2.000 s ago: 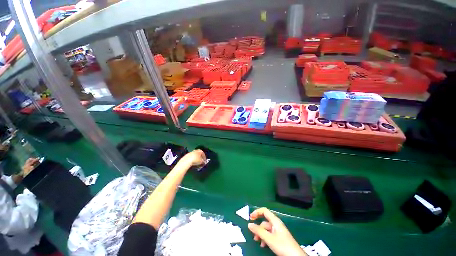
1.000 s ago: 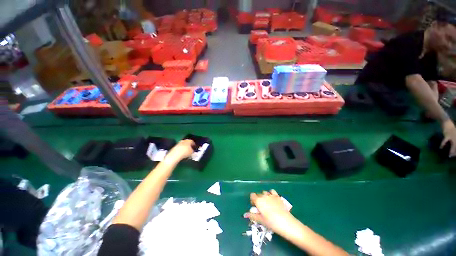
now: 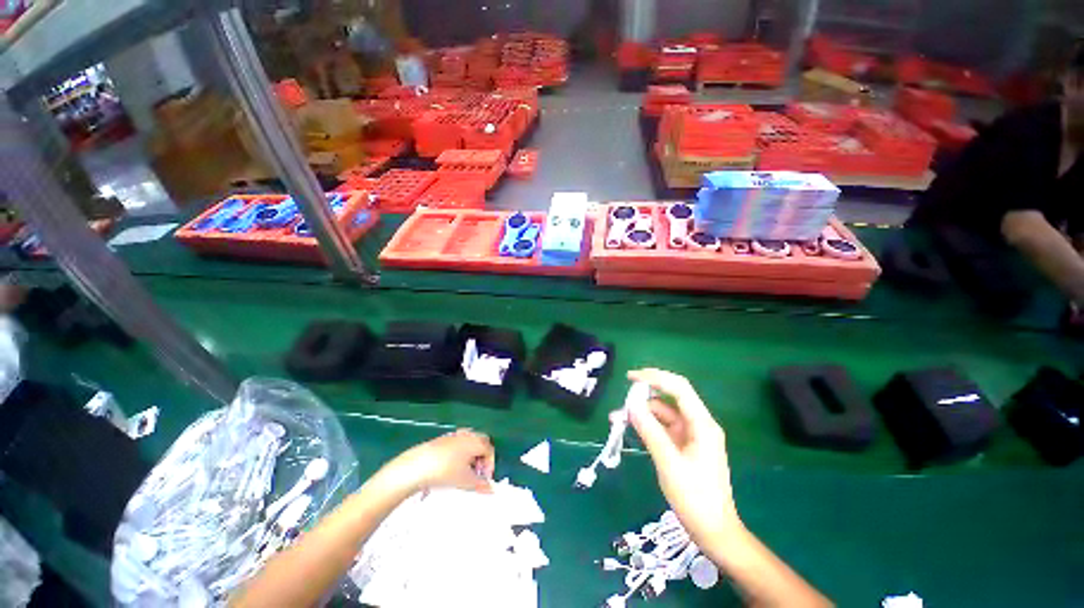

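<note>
My right hand [image 3: 684,442] is raised above the green belt and holds a white cable [image 3: 609,449] by its round end, the plug hanging down. My left hand [image 3: 458,461] is at the top of the loose pile of white paper slips [image 3: 458,546]; its fingertips are bent down and I cannot tell if they grip a slip. A small bundle of white cables [image 3: 661,556] lies below my right hand. Two open black box bases stand ahead: one [image 3: 490,365] with a white item, the other [image 3: 571,368] with white items inside. A single white triangle slip [image 3: 537,456] lies between my hands.
A clear plastic bag [image 3: 238,511] full of white cables is at left. Black foam inserts [image 3: 820,406] and box lids [image 3: 937,413] stand on the belt [image 3: 701,344]. Red trays [image 3: 737,276] line the far side. A metal post [image 3: 285,143] rises at left. Another person's arm [image 3: 1046,244] is at right.
My left hand has moved back from the open box to the paper pile. My right hand has risen from the cable bundle with a cable. The camera view has shifted.
</note>
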